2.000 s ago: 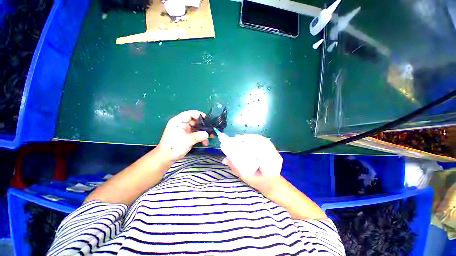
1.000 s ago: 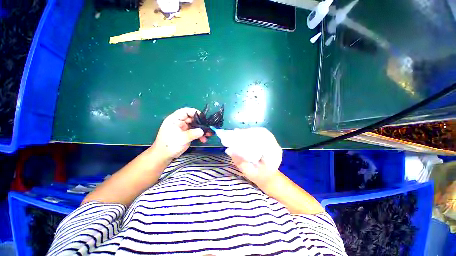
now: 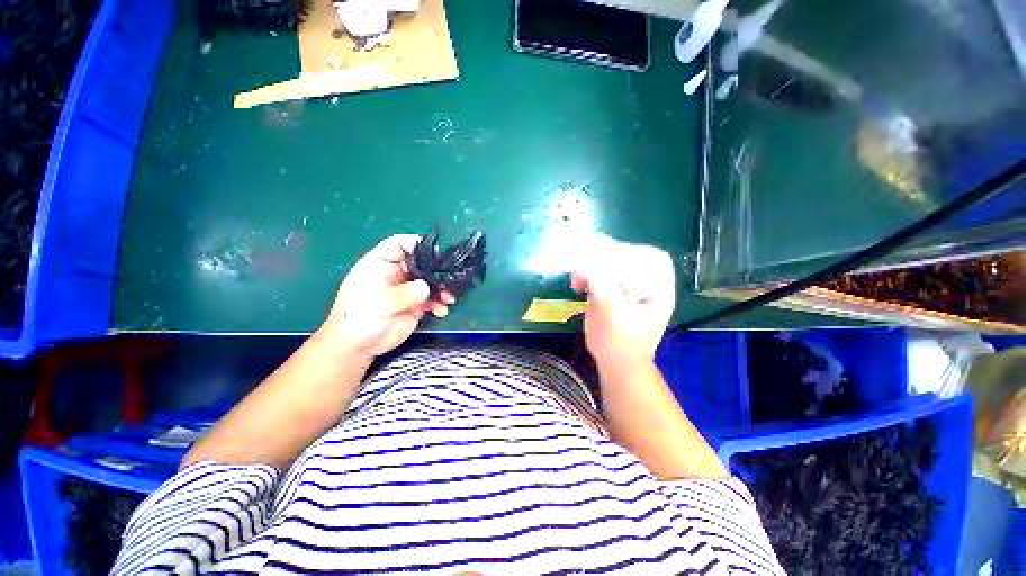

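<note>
My left hand (image 3: 383, 295) holds a black spiky piece (image 3: 450, 266) between thumb and fingers, above the front part of the green bench. Its curved pointed tips face up and away from me. My right hand (image 3: 628, 295) is apart from the piece, to its right, over the bench near the front edge. Its fingers are curled and overlap a bright glare, so I cannot tell whether the white glue bottle is still in it. A pale yellow strip (image 3: 554, 311) lies at the bench edge, just left of my right hand.
A cardboard pad (image 3: 425, 56) with a crumpled white wad (image 3: 366, 17) lies at the rear. A phone (image 3: 582, 34) and white bottle (image 3: 700, 32) are right of it. A clear screen (image 3: 810, 158), a carton (image 3: 900, 317) and blue crates (image 3: 84, 186) stand around.
My right hand has moved right and forward, away from the black piece. The blue-tipped nozzle no longer shows at the piece. The yellow strip now shows. My left hand has shifted slightly left.
</note>
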